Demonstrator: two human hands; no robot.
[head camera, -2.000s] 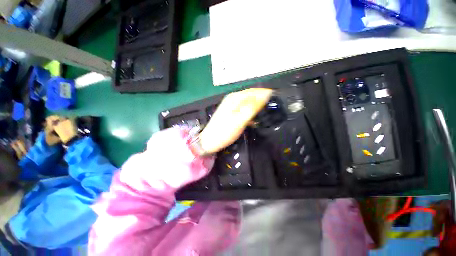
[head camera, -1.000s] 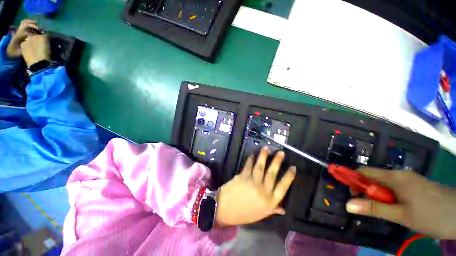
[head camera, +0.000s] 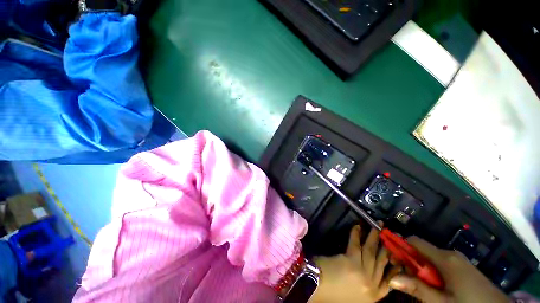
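A long black foam tray (head camera: 331, 124) lies aslant on the bench, with dark phone housings in its pockets. My right hand (head camera: 441, 269) is shut on the red handle of a screwdriver (head camera: 410, 254). Its thin silver shaft points up-left, and the tip is at the camera area of the leftmost phone housing (head camera: 322, 171). My left hand (head camera: 355, 269), with a watch at the wrist, lies low over the tray beside the handle, fingers apart. It partly overlaps my right hand. A second phone housing (head camera: 391, 198) shows its camera rings right of the shaft.
Another foam tray with a housing (head camera: 349, 56) lies at the top. A white board (head camera: 485, 136) lies at the right on the green bench (head camera: 219, 77). A person's blue sleeve (head camera: 109, 89) is at the upper left. A blue box (head camera: 41, 239) and cardboard (head camera: 26, 210) are low left.
The view has turned and moved left. The screwdriver tip has gone from the second housing to the leftmost one. My left hand now lies closer to my right hand.
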